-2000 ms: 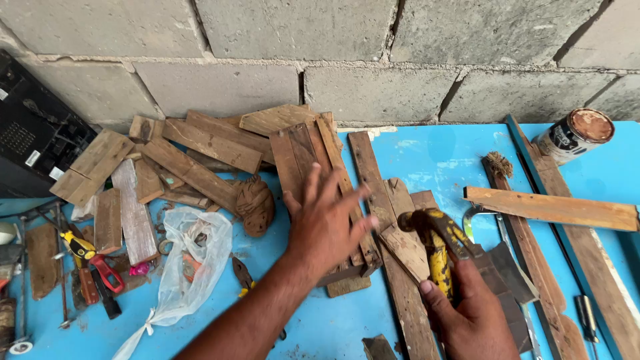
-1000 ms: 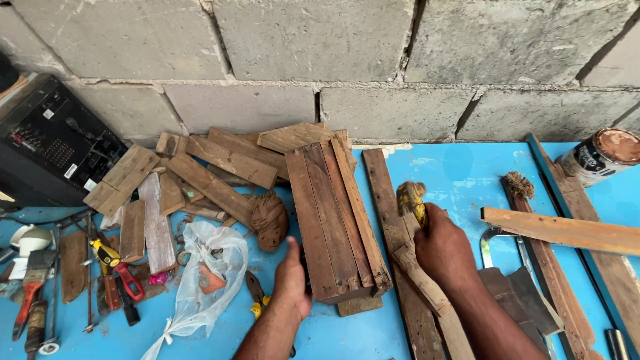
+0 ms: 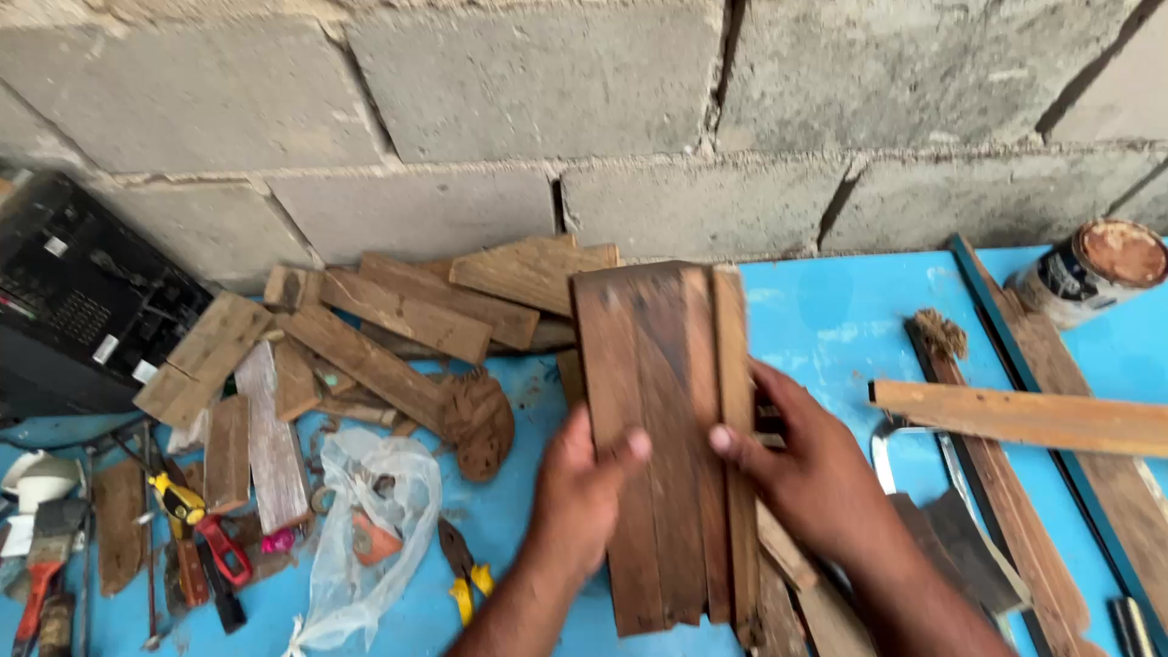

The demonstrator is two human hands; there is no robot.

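Observation:
Both hands grip a wooden block of joined dark and light strips (image 3: 671,392), held tilted above the blue table (image 3: 821,301). My left hand (image 3: 584,493) holds its left side with the thumb on the front face. On the opposite side, my right hand (image 3: 803,465) has its thumb on the light edge strip and its fingers behind. Pliers with yellow handles (image 3: 465,570) lie left of my left forearm. Narrow wood pieces (image 3: 821,602) lie beneath and to the right of the block, partly hidden by my right arm.
Wood offcuts (image 3: 411,319) are heaped against the block wall (image 3: 456,82). A brown lump (image 3: 479,424), a plastic bag (image 3: 374,538) and hand tools (image 3: 182,502) lie left. On the right are long boards (image 3: 1031,411), a hacksaw-like metal frame (image 3: 885,456) and an open can (image 3: 1086,269).
The hammer with the yellow handle, held in my right hand earlier, is no longer in it. Both hands have closed on the wooden block and raised it from where it stood.

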